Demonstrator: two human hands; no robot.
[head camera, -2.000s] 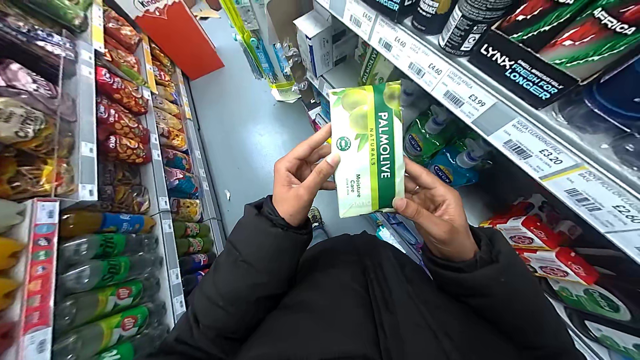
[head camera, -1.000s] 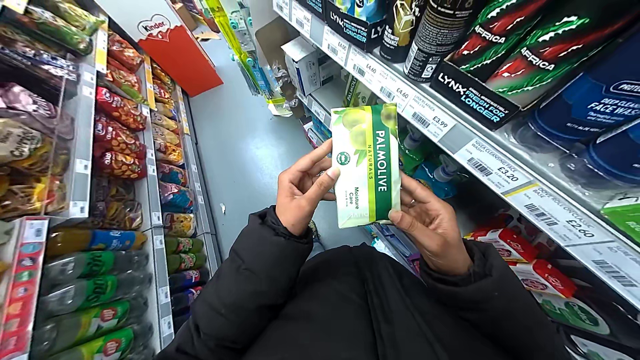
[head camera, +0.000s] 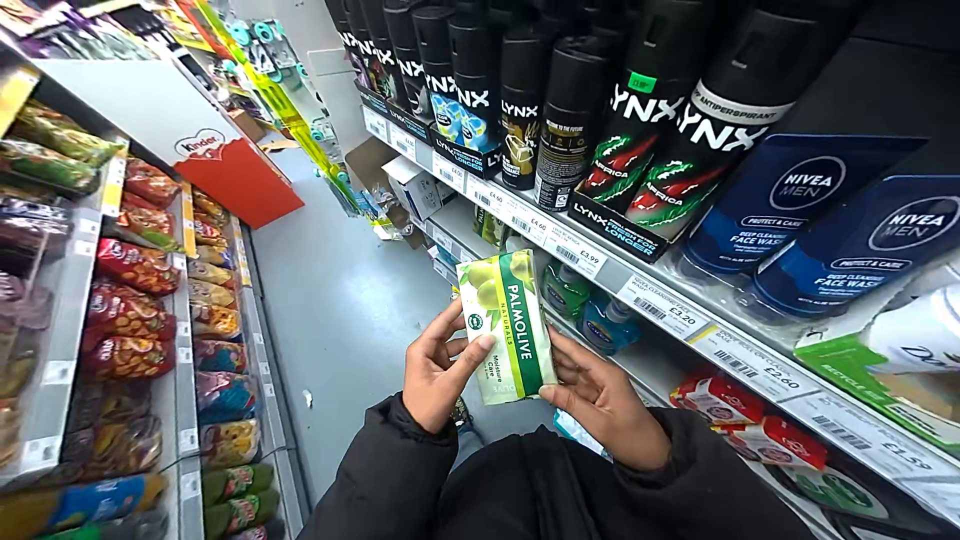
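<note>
A green and white Palmolive soap pack is held upright before my chest, its printed front facing me. My left hand grips its left edge, thumb on the front and fingers behind. On the right edge, near the lower corner, my right hand holds it the same way, thumb at the front. Behind the pack, on a lower shelf, are a green pump bottle and a blue pump bottle, both partly hidden.
On the right, a shelf edge with price labels carries Lynx spray cans and Nivea Men face wash tubes. Snack bags fill the left shelves. A Kinder cardboard display stands beyond, beside the grey aisle floor.
The view has swung toward the right-hand shelf, showing more of the spray cans and tubes. Both hands keep hold of the soap pack, which stays facing me.
</note>
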